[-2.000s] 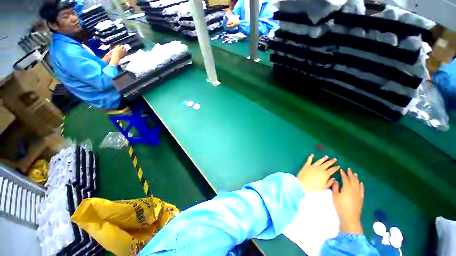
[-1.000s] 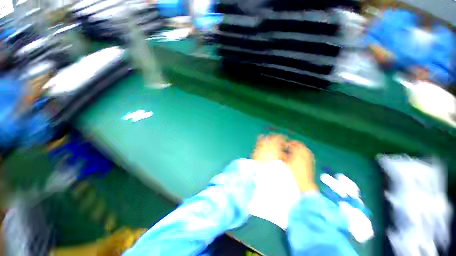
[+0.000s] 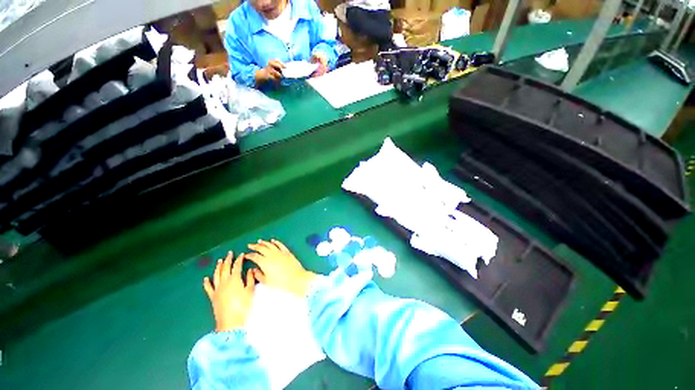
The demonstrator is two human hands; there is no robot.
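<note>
A flat white sheet or thin stack (image 3: 282, 335) lies on the green bench in front of me. My left hand (image 3: 231, 291) and my right hand (image 3: 279, 266) rest palm down at its far edge, side by side, fingers slightly spread. A small dark gap shows between them; I see no object held. What lies under the palms is hidden. Loose white and blue round discs (image 3: 357, 253) lie right of my right hand, partly beside the sleeve. A black compartment tray (image 3: 526, 286) farther right holds puffy white wrapped bundles (image 3: 427, 206).
Stacked empty black trays (image 3: 564, 164) stand beyond the right tray. A filled tray stack (image 3: 99, 137) is at the far left beside a clear plastic bag (image 3: 255, 110). Across the sunken strip a person in blue (image 3: 278, 38) holds a white piece near black units (image 3: 415, 68).
The view has swung to the right, bringing the tray with wrapped bundles and the empty tray stack into sight. My hands remain at the white sheet's far edge, with no clear change in pose.
</note>
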